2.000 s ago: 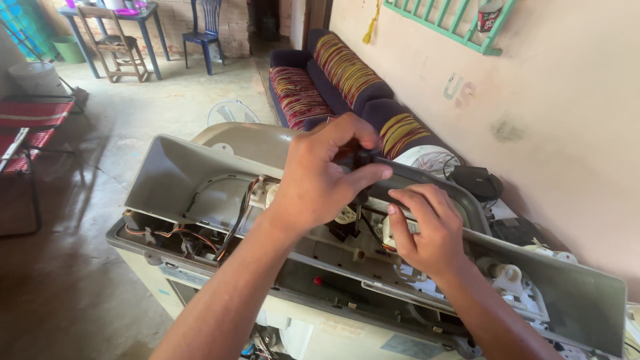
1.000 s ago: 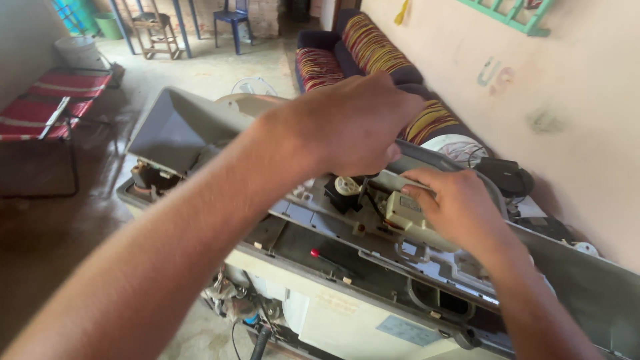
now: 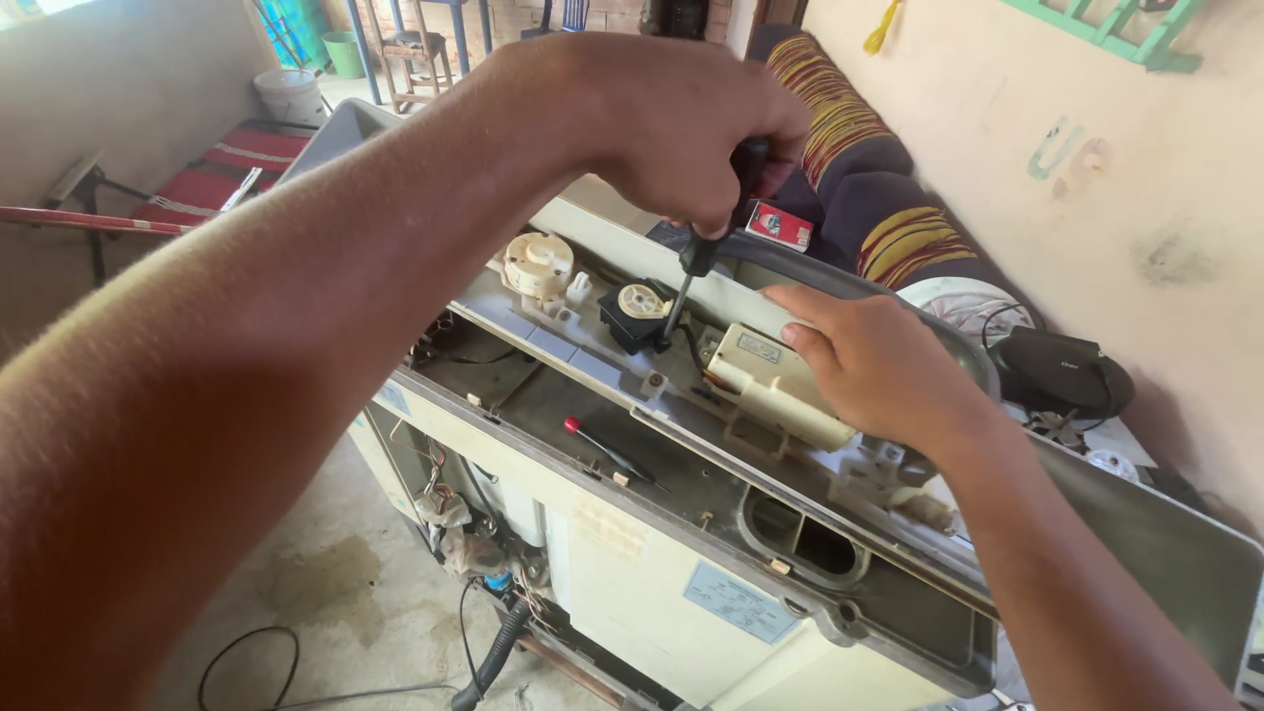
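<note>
My left hand point(image 3: 681, 128) is closed around the black handle of a screwdriver point(image 3: 699, 255). Its shaft slants down to the edge of a black component with a cream disc point(image 3: 635, 314), mounted in the raised panel of a washing machine point(image 3: 632, 553). My right hand point(image 3: 869, 360) rests its fingers on the panel's upper edge, beside a cream plastic box point(image 3: 775, 380); whether it grips the edge I cannot tell. A round cream timer-like part point(image 3: 538, 265) sits farther left. A small red-tipped screwdriver point(image 3: 617, 452) lies on the machine's top below the panel.
The machine's open side shows wires and a black corrugated hose point(image 3: 492, 657). A cable point(image 3: 286, 681) lies on the floor. Behind stand a dark striped sofa point(image 3: 849, 128) and a black appliance point(image 3: 1062, 370). A red folding lounger point(image 3: 232, 173) is at the left.
My left hand has raised its wrist, and the screwdriver shaft now shows against the black component. My right hand stays near the cream box. The view has shifted.
</note>
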